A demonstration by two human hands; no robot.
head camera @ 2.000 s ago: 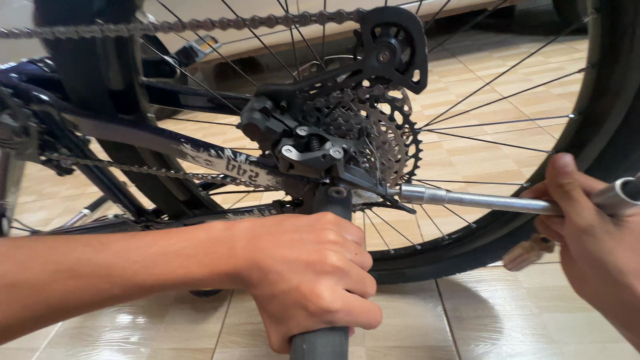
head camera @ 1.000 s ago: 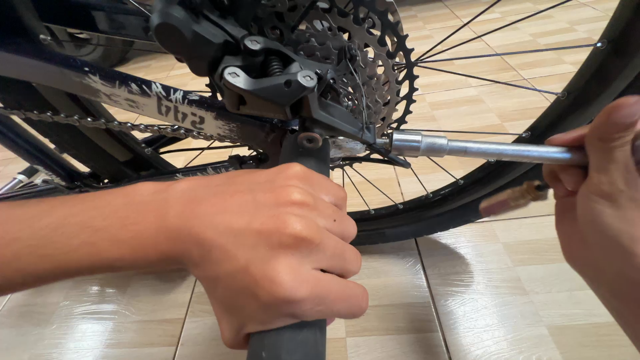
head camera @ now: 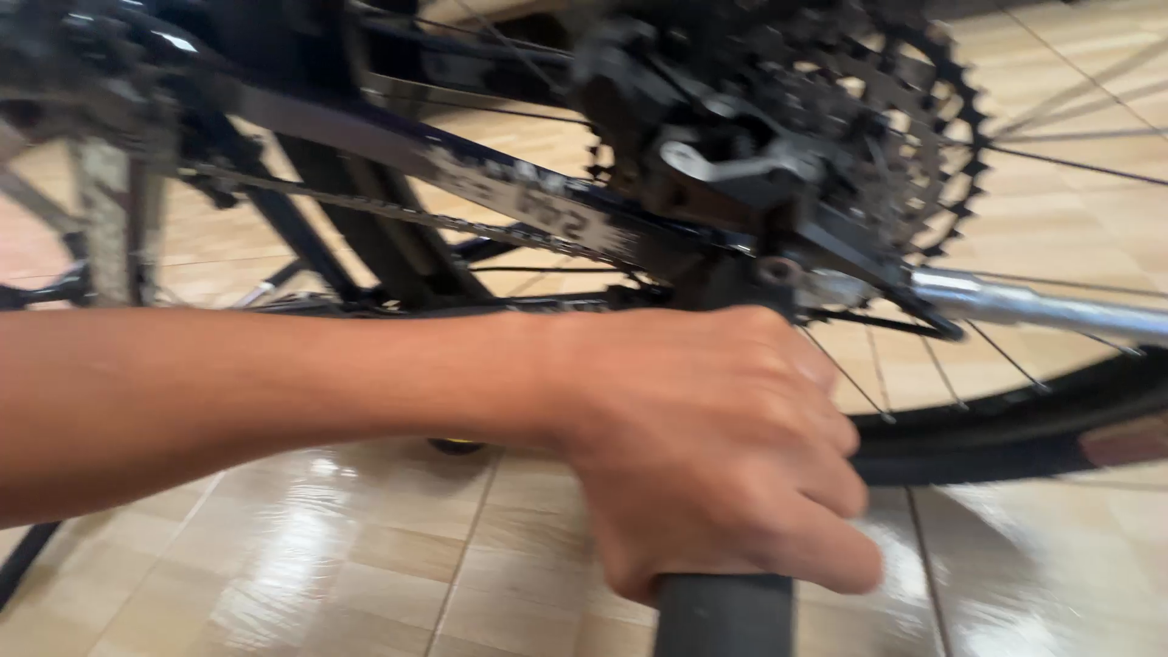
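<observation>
My left hand [head camera: 721, 447] grips a thick dark bar [head camera: 725, 616], its fingers wrapped around it just below the rear derailleur [head camera: 739, 173] of an upturned bicycle. A metal socket tool [head camera: 1022, 303] reaches in from the right edge, its end close to the derailleur and the rear axle area. Above that end is the rear cassette [head camera: 922, 137], with toothed cogs. The chain [head camera: 411, 216] runs left along the dark frame stay [head camera: 511, 182]. My right hand is out of view. The picture is blurred, so the tool's exact seat cannot be told.
The rear wheel's black tire [head camera: 985, 438] curves across the lower right, with spokes above it. Shiny beige floor tiles [head camera: 365, 557] lie under the bicycle. More frame and crank parts [head camera: 100, 100] fill the upper left.
The view has swung left and closer, and my right hand has left it. My left hand still grips the bar. The socket tool remains near the derailleur.
</observation>
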